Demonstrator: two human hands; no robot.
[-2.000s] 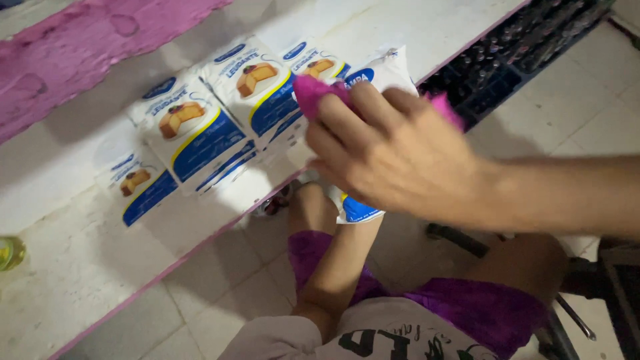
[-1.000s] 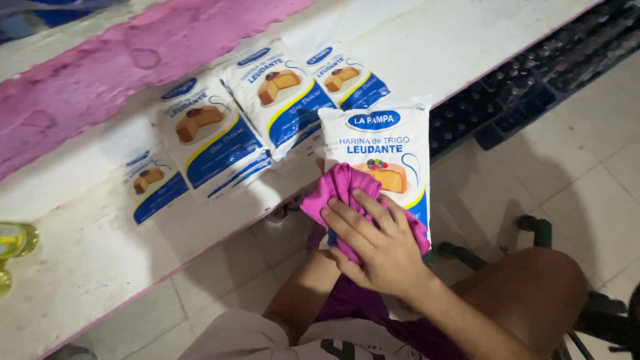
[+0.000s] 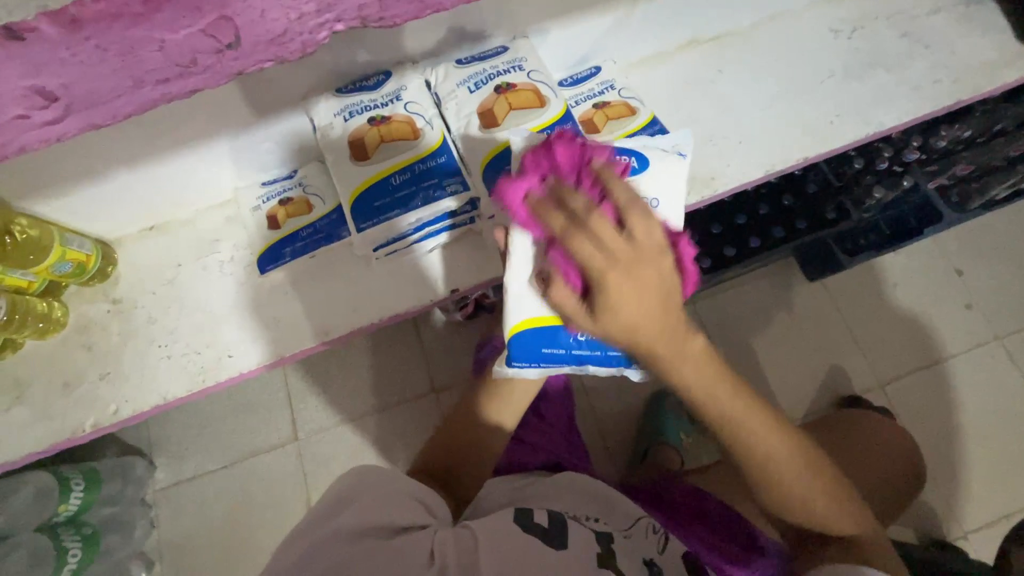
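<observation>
A white and blue bag of wheat flour (image 3: 528,320) is held up before the shelf edge. Behind it, my left hand (image 3: 502,240) supports the bag; only bits of its fingers show at the bag's left side. My right hand (image 3: 612,256) presses a crumpled magenta cloth (image 3: 560,172) onto the upper front of the bag, covering much of the print. Several similar flour bags (image 3: 396,160) stand or lean in a row on the white shelf, a smaller one (image 3: 296,216) at the left end and another small one (image 3: 604,104) at the right.
Bottles of yellow oil (image 3: 60,248) lie at the left on the white shelf (image 3: 184,312). A rough pink ledge (image 3: 160,64) runs above. Black plastic crates (image 3: 768,216) sit below the shelf at right. Wrapped clear bottles (image 3: 76,512) stand at lower left, on the tiled floor (image 3: 368,400).
My right hand and the cloth have moved from the lower front of the held bag to its upper part. Two seconds ago they were also near its top. The bags on the shelf have stayed put.
</observation>
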